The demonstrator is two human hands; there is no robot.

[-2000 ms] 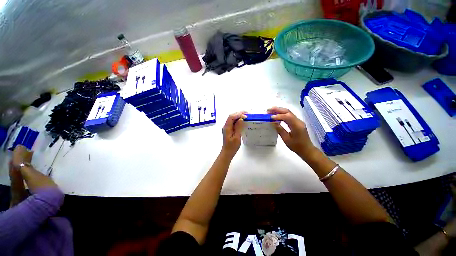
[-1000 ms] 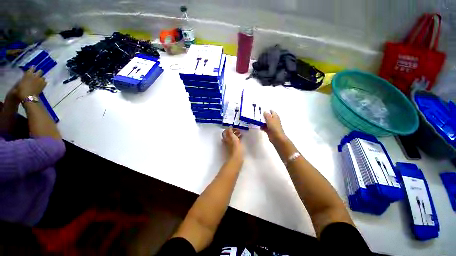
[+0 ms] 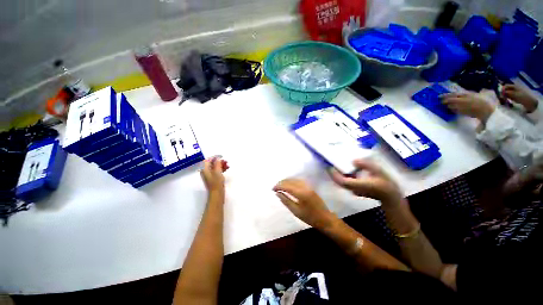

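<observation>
My left hand (image 3: 214,174) rests low over the table, just right of the closed boxes, fingers loosely curled and nothing seen in it. My right hand (image 3: 302,201) is near the table's front edge, slightly blurred, with a gap between thumb and fingers and no box in it. A stepped stack of closed boxes (image 3: 92,119) stands at left, with a low pile of boxes (image 3: 177,146) against its right side. Another person's hand (image 3: 372,181) holds unclosed boxes (image 3: 327,143), tilted and blurred, above others lying at right.
More unclosed boxes (image 3: 399,137) lie at right. Behind are a green basket (image 3: 277,83) with clear pieces, a grey basin (image 3: 387,72) of blue pieces, a phone (image 3: 364,90), a red bottle (image 3: 156,74) and a dark bag (image 3: 205,77). Another worker's hands (image 3: 473,106) are at far right.
My right hand has let go of the box beside the stack and moved right, towards the front edge. Another person's arm has come in from the right and holds unclosed boxes. The view has turned right.
</observation>
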